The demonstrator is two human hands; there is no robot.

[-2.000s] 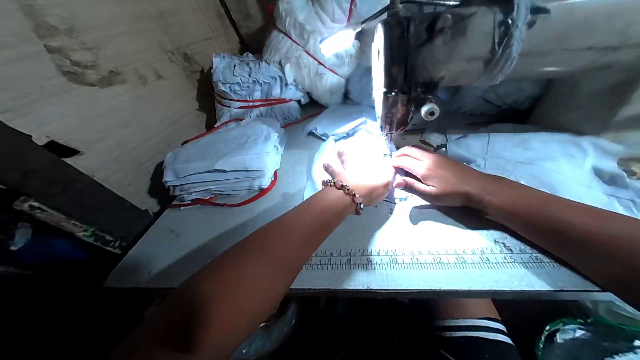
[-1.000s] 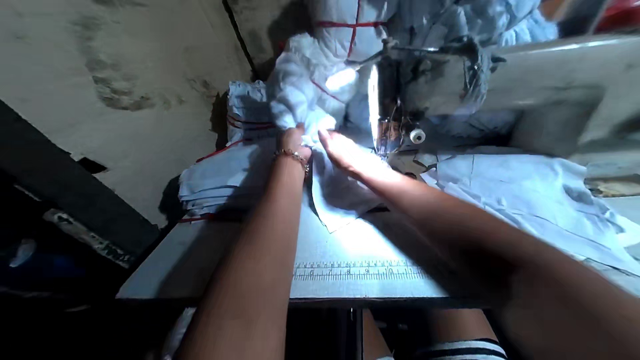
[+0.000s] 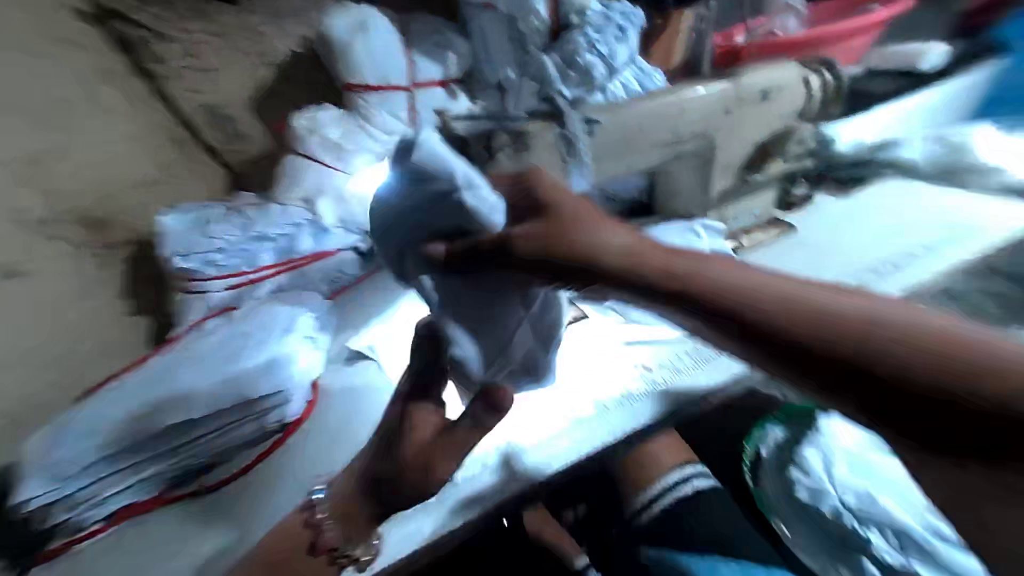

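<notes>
A light grey-blue cloth piece is held up over the table, left of the sewing machine. My right hand grips it near its upper part, thumb on the near side. Below and to the left, my left hand, with a beaded bracelet at the wrist, has its thumb and fingers apart beside the cloth's lower edge; whether it touches the cloth is not clear. The machine's needle area is hidden behind the cloth and my right hand. More pale cloth lies by the machine bed.
A stack of folded cloth with a red cord lies at the left. Tied cloth bundles stand behind it against the wall. A printed ruler scale runs along the table's front. A red basin is at the back right, a bag of cloth low at the right.
The cloth, low on the table by both hands one second ago, is now raised in my right hand. My left hand has come back toward me, its fingers apart. The view has swung and tilted.
</notes>
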